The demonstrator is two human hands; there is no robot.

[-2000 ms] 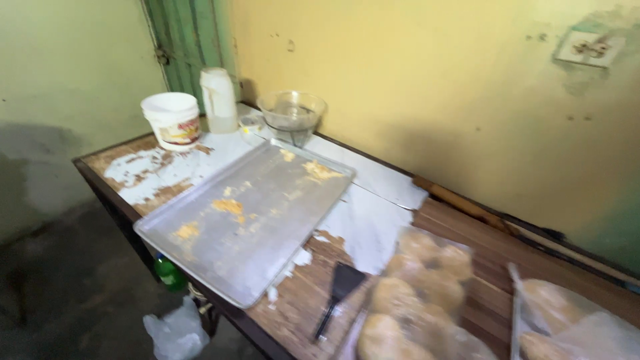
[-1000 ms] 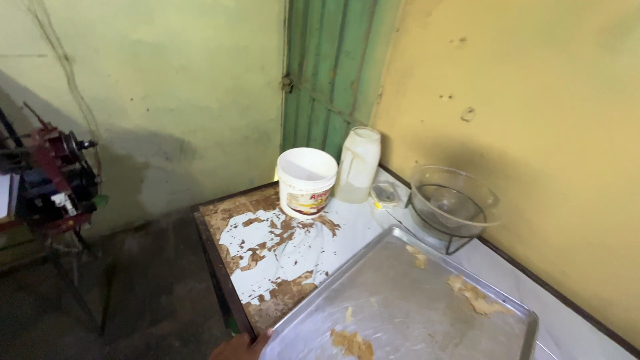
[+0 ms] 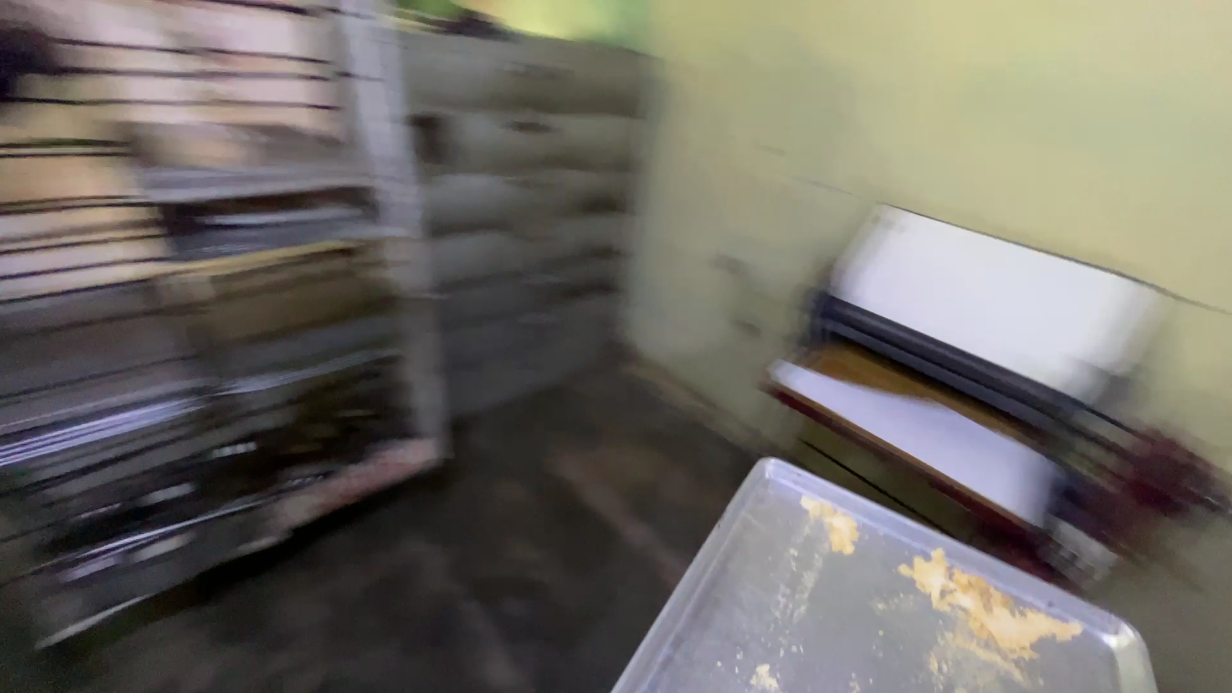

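A metal baking tray (image 3: 847,616) with a raised rim reaches into the head view from the bottom right. Crumbly yellowish residue (image 3: 982,602) sticks to its surface in patches. The near part of the tray lies below the frame edge. Neither of my hands shows, so what they hold is hidden.
Slatted rack shelving (image 3: 414,318) with a light post stands at the left, blurred. Against the green wall at the right is a machine with a white panel (image 3: 1001,298) and a white board (image 3: 924,443). Dark floor (image 3: 539,539) lies between them.
The view has swung far to the left. The tray, on the table two seconds ago, now appears in front of the rack and machine. A hand seen at its edge one second ago is out of view.
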